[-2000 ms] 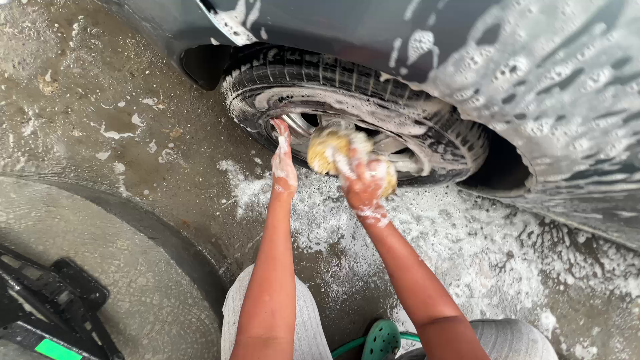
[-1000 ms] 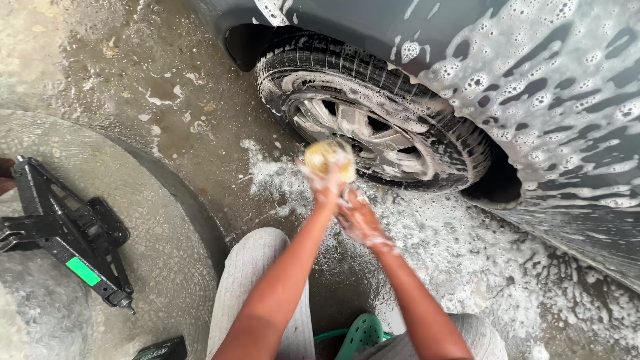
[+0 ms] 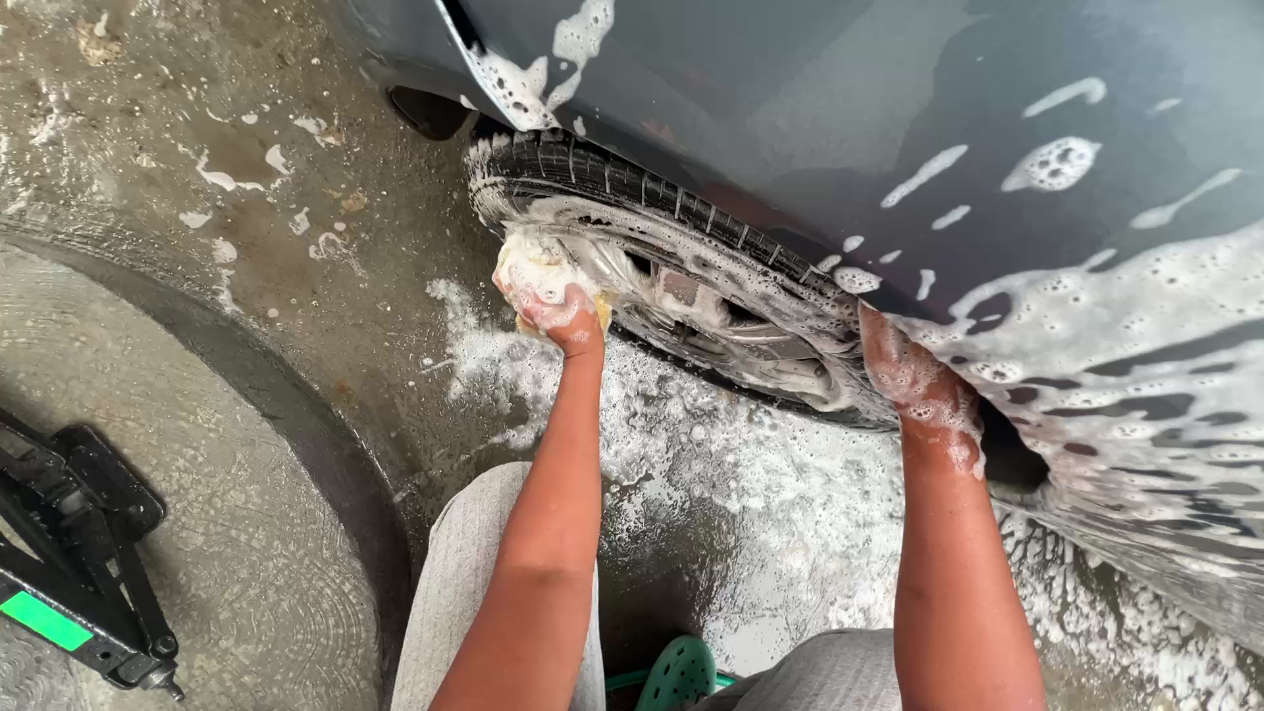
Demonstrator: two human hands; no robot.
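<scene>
My left hand (image 3: pixel 553 306) grips a yellow sponge (image 3: pixel 605 308) thick with white suds, against the left side of a soapy car wheel (image 3: pixel 691 296). The fingers are partly hidden by foam. My right hand (image 3: pixel 913 380), wet and foamy, rests at the right side of the black tire (image 3: pixel 632 188), by the edge of the wheel arch; its fingertips are hidden and I see nothing held in it. Suds coat the rim and spokes. Above, the grey car body panel (image 3: pixel 790 128) carries streaks and patches of foam.
A black scissor jack (image 3: pixel 89 563) with a green label lies on a raised, curved concrete slab (image 3: pixel 247 474) at the lower left. Wet ground (image 3: pixel 326 296) with spread suds surrounds the wheel. A green clog (image 3: pixel 679 671) and a green hose (image 3: pixel 624 681) show between my knees.
My hands, close together a second ago, are now apart: the left with the sponge at the wheel's left side, the right at the tire's right side. The view has shifted closer to the wheel.
</scene>
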